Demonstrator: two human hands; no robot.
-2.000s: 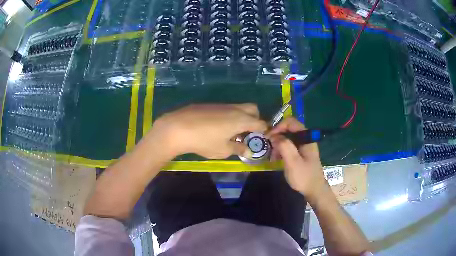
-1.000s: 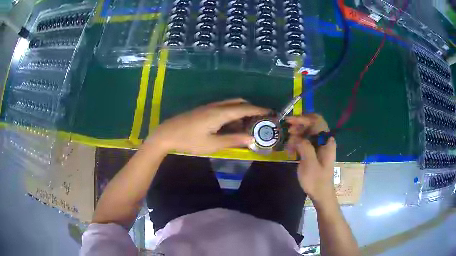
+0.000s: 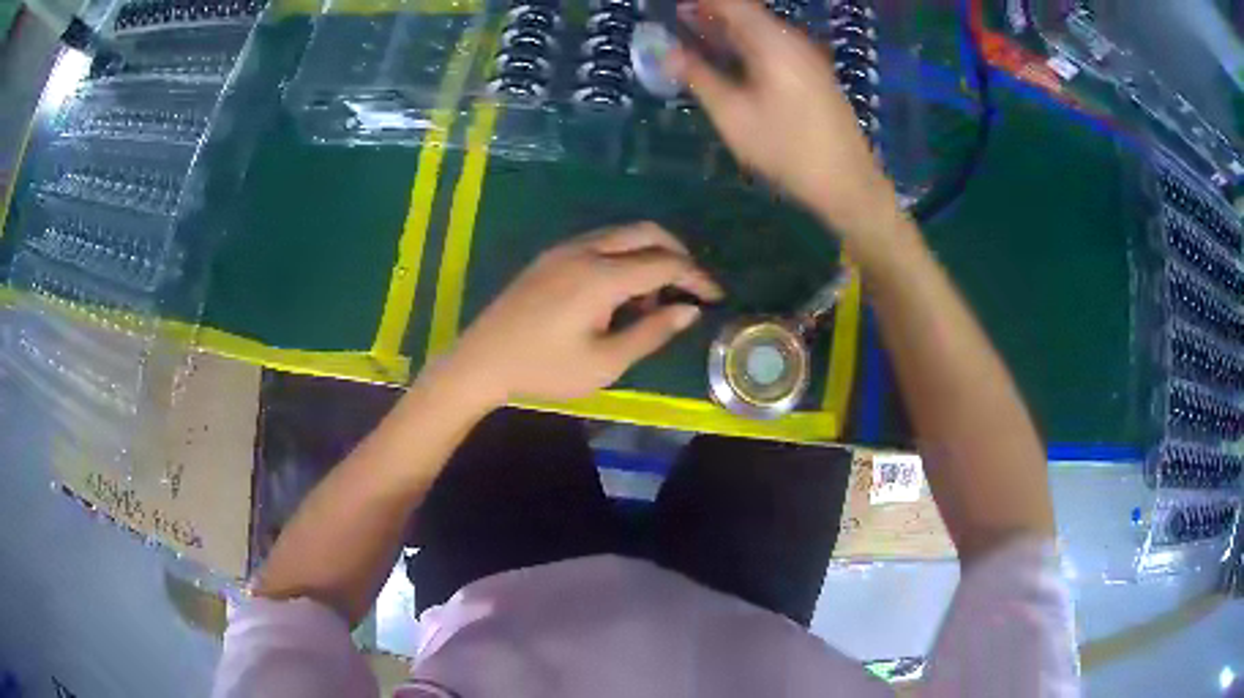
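The round metal test base (image 3: pixel 761 366) lies bare at the table's front edge, its pale centre showing. My left hand (image 3: pixel 587 311) is beside it on the left, thumb and fingers apart, with a dark gap between them and no held object that I can make out. My right hand (image 3: pixel 771 102) is blurred and reaches over the component tray (image 3: pixel 669 143). Its fingertips are on a round silver-white component (image 3: pixel 658 59). The dark patch between its fingers is too blurred to name, and the probe cannot be made out.
Rows of black-and-silver components (image 3: pixel 525 55) fill part of the tray. More clear trays stand at the left (image 3: pixel 102 205) and right (image 3: pixel 1194 327). The dark cable (image 3: pixel 962 184) runs behind my right forearm. Cardboard boxes (image 3: pixel 164 457) are below the table edge.
My right hand has moved from the test base up and away over the tray. The component has left the base and is at my right fingertips. My left hand has moved off the base.
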